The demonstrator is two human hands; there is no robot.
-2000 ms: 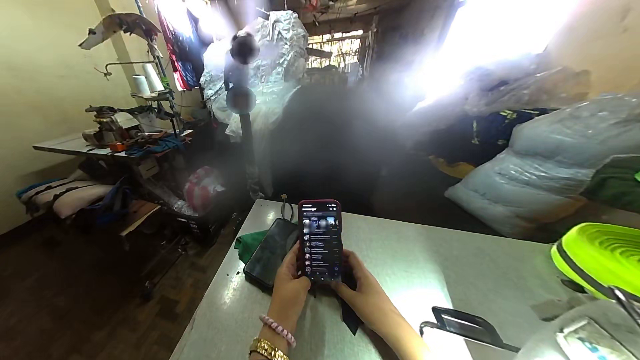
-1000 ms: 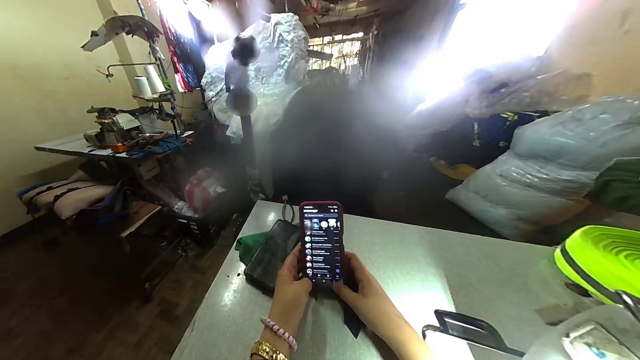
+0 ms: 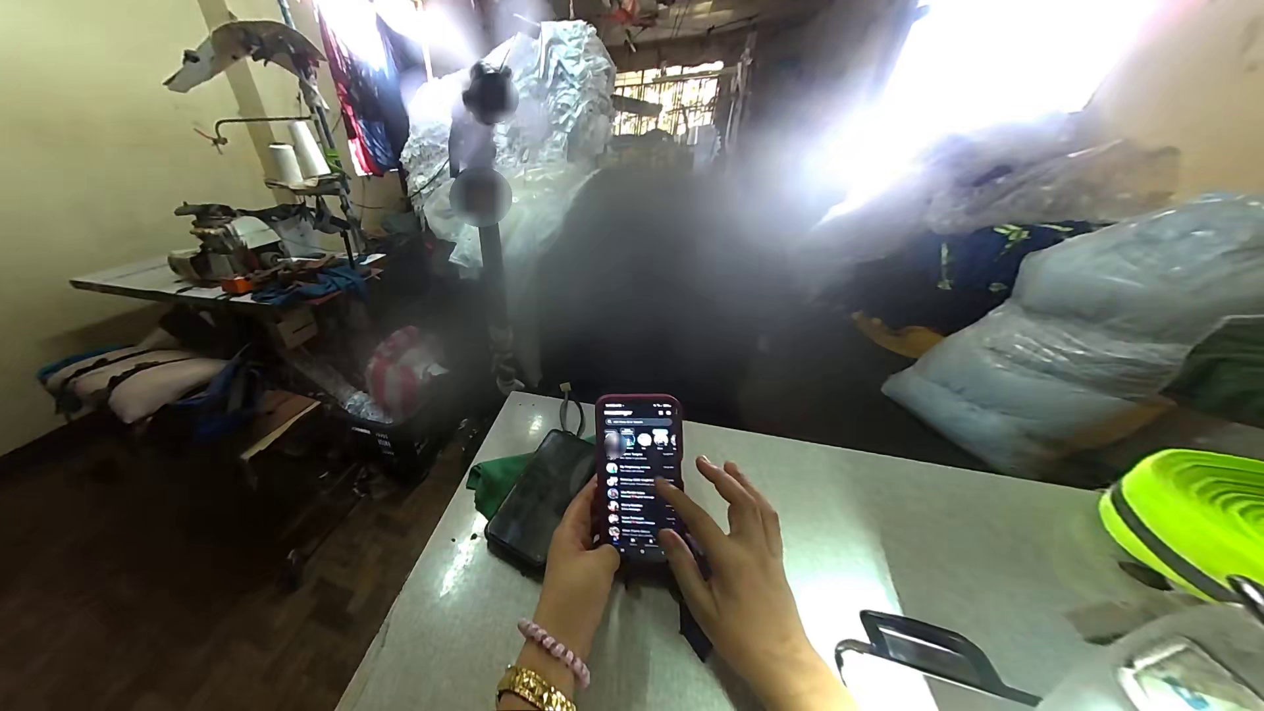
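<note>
My left hand [image 3: 578, 553] holds a smartphone [image 3: 640, 474] in a dark red case upright over the table; its lit screen shows a dark list with small round pictures. A pink beaded bracelet and a gold watch are on that wrist. Over the right side of the screen is my right hand [image 3: 731, 563], fingers spread, its index fingertip at the glass. Left of the phone, a black case or wallet [image 3: 541, 499] lies on green cloth [image 3: 491, 482]. A dark strap [image 3: 693, 632] lies under my right hand.
The pale table [image 3: 839, 494] bears a roll of neon green webbing [image 3: 1185, 513] and a black-handled clip or clipboard [image 3: 928, 647] on the right. Plastic-wrapped bundles [image 3: 1096, 326] stand beyond. A sewing machine [image 3: 232, 242] is on another table at left.
My right hand has let go of the phone's lower right edge and risen, its fingers now spread over the screen. My left hand has stayed on the phone.
</note>
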